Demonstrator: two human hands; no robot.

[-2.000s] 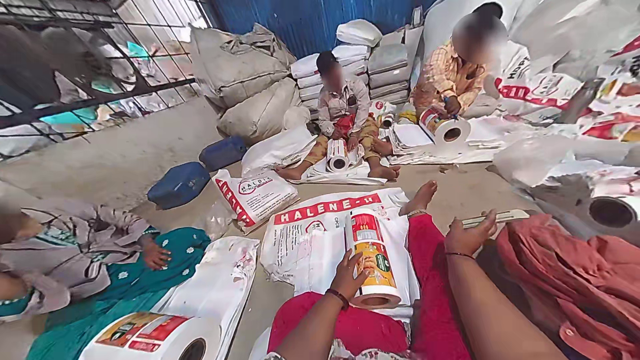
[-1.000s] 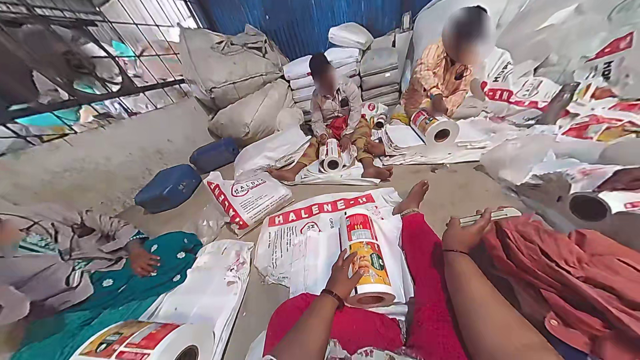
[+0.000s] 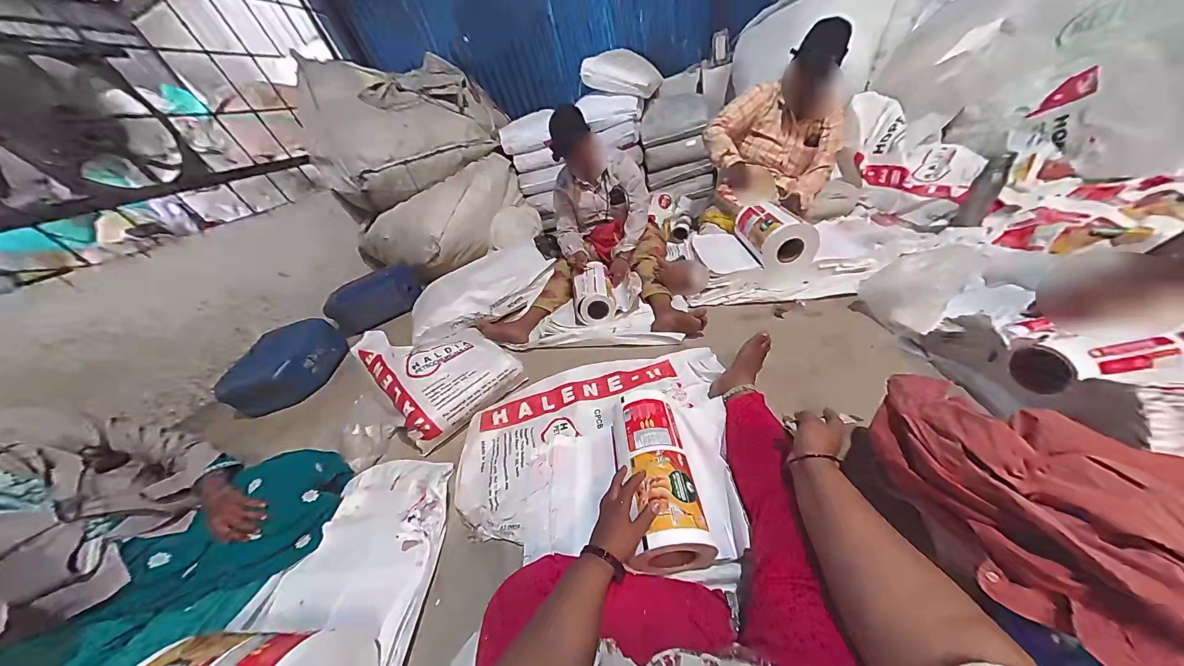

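A roll of printed plastic film point(image 3: 661, 467) lies lengthwise in front of me on white woven plastic sacks point(image 3: 495, 462), its cardboard core end toward me. My left hand point(image 3: 624, 518) rests on the left side of the roll, fingers spread over the printed yellow part. My right hand point(image 3: 819, 435) is low beside my right shin, near the floor, palm down. Its fingertips are blurred, and whether something lies under them I cannot tell. Red cloth point(image 3: 999, 499) lies to the right of my right forearm.
Opposite me, two people sit with film rolls point(image 3: 594, 294) point(image 3: 777, 236). Another person's hand point(image 3: 233, 509) rests on green cloth at left. Blue plastic jerrycans point(image 3: 282, 365), a folded printed sack point(image 3: 439, 379) and stuffed sacks point(image 3: 453, 213) stand beyond. Another film roll point(image 3: 1096, 359) lies at right.
My right hand has moved left and down toward the floor; the flat object seen in it earlier no longer shows plainly. My left hand stays on the roll.
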